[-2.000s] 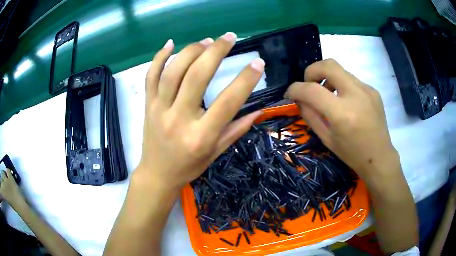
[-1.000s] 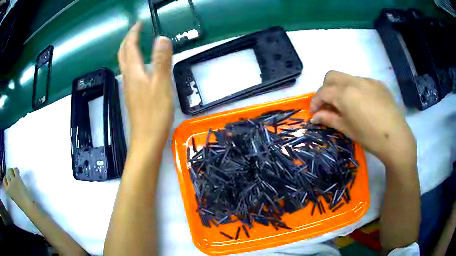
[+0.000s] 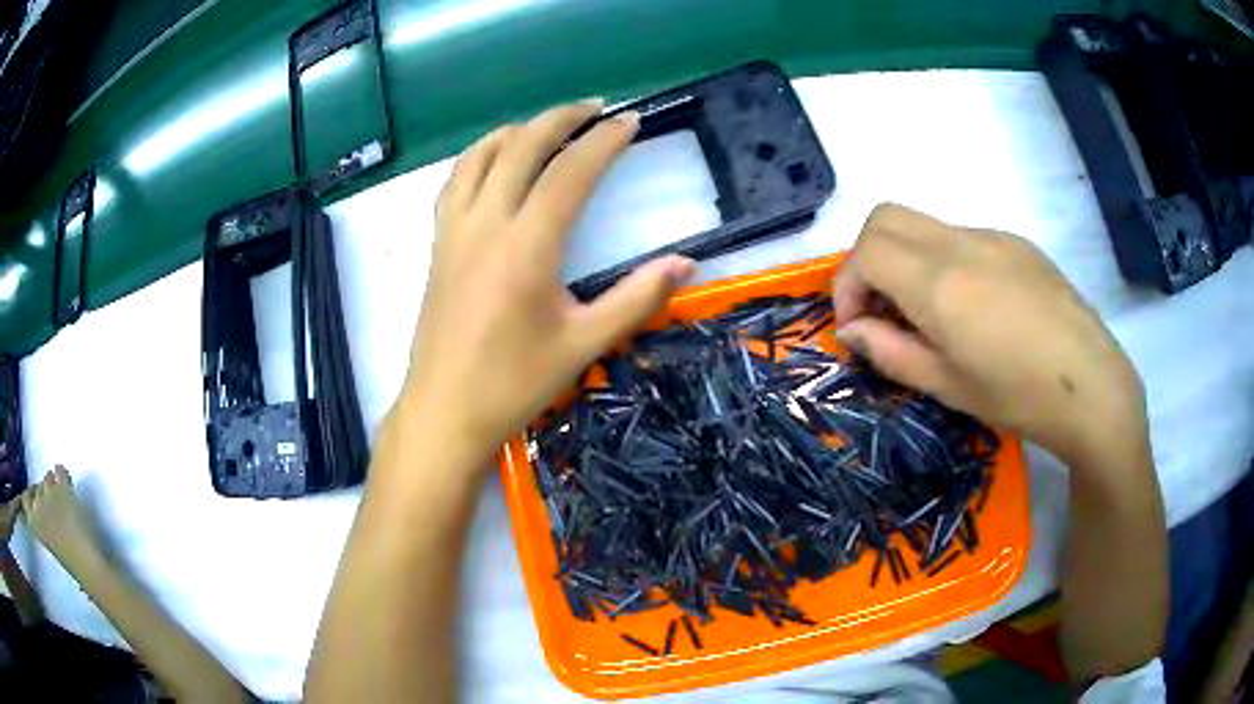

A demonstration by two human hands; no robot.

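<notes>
A small stack of black phone middle frames lies just beyond the orange parts tray. My left hand lies across the stack's left end, fingers over its far side and thumb at its near edge; the hand hides that end. Many loose thin black strips fill the tray. My right hand is over the tray's far right corner, thumb and index fingertips close together. Whether a strip is between them cannot be seen.
Stacks of middle frames stand at left and right on the white bench cover. Single frames lie on the green belt beyond. Another person's hand is at the far left.
My left hand was raised left of the stack near the belt and has moved right onto the stack. Single frames on the belt have moved left. My right hand has barely shifted.
</notes>
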